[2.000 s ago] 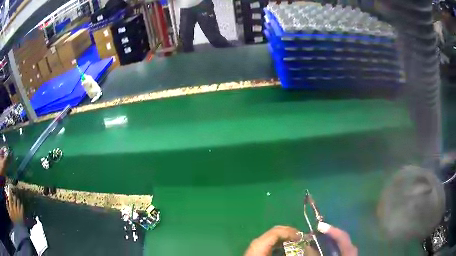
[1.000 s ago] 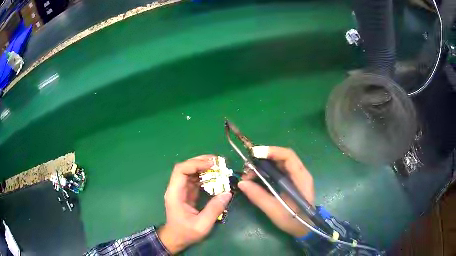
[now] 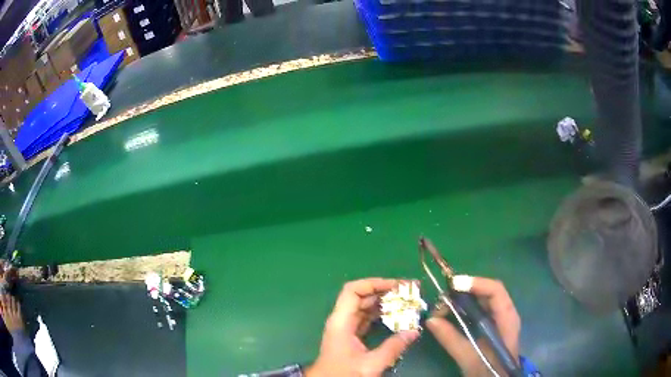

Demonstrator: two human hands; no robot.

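My left hand [image 3: 359,330] holds a white plastic housing [image 3: 402,306] with brass-coloured strips, between thumb and fingers, at the lower middle. My right hand [image 3: 491,316] grips a black soldering iron [image 3: 482,325]. Its copper-brown tip points up and to the left, above and right of the housing, apart from it. A thin pale tube [image 3: 458,314] runs along the iron. The right fingertips are close beside the housing's right side; whether they touch it I cannot tell. The circuit board is hidden or too blurred to tell.
A cloudy extractor funnel [image 3: 605,247] under a grey ribbed hose [image 3: 614,88] stands right. Another unit [image 3: 567,130] lies on the green belt [image 3: 294,162]. More parts [image 3: 176,289] lie at left near the ledge. Blue trays [image 3: 471,29] are stacked behind. Another person's hand [image 3: 11,311] shows far left.
The view has swung up and left since one second ago, bringing back the trays and the far-left hand. Both hands keep hold of the housing and iron; the iron tip stays apart from the housing.
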